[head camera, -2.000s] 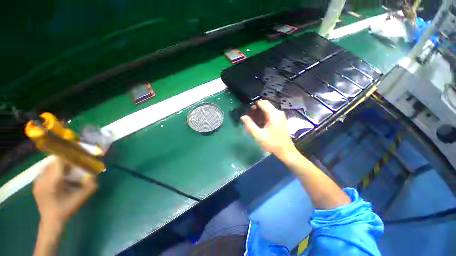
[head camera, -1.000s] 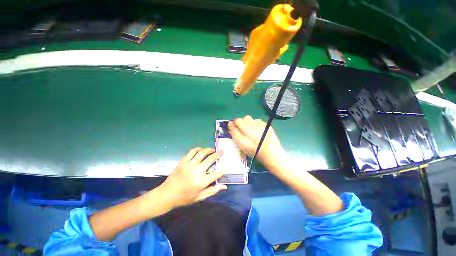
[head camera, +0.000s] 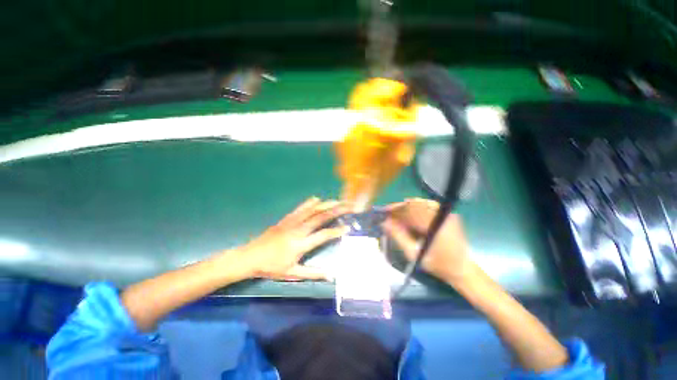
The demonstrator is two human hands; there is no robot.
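An open smartphone body (head camera: 362, 276) lies at the bench's front edge, its dark end away from me and its white middle towards me. My left hand (head camera: 301, 241) is at its left side, fingertips at the dark end. My right hand (head camera: 430, 234) is at its upper right, fingers bent; it is blurred, and I cannot tell if it holds a small part. The yellow electric screwdriver (head camera: 375, 141) hangs blurred just beyond the phone, its tip near the dark end. Its black cable passes in front of my right hand.
A round mesh dish (head camera: 445, 172) is behind my right hand. A black parts tray (head camera: 612, 200) with dark pieces lies at the right. A white rail (head camera: 185, 130) separates the bench from the green conveyor, which carries several phones (head camera: 241, 84).
My left hand has moved up to the phone's dark end. The screwdriver has come down nearer the phone. My right hand is still at the phone's upper right. The view has shifted.
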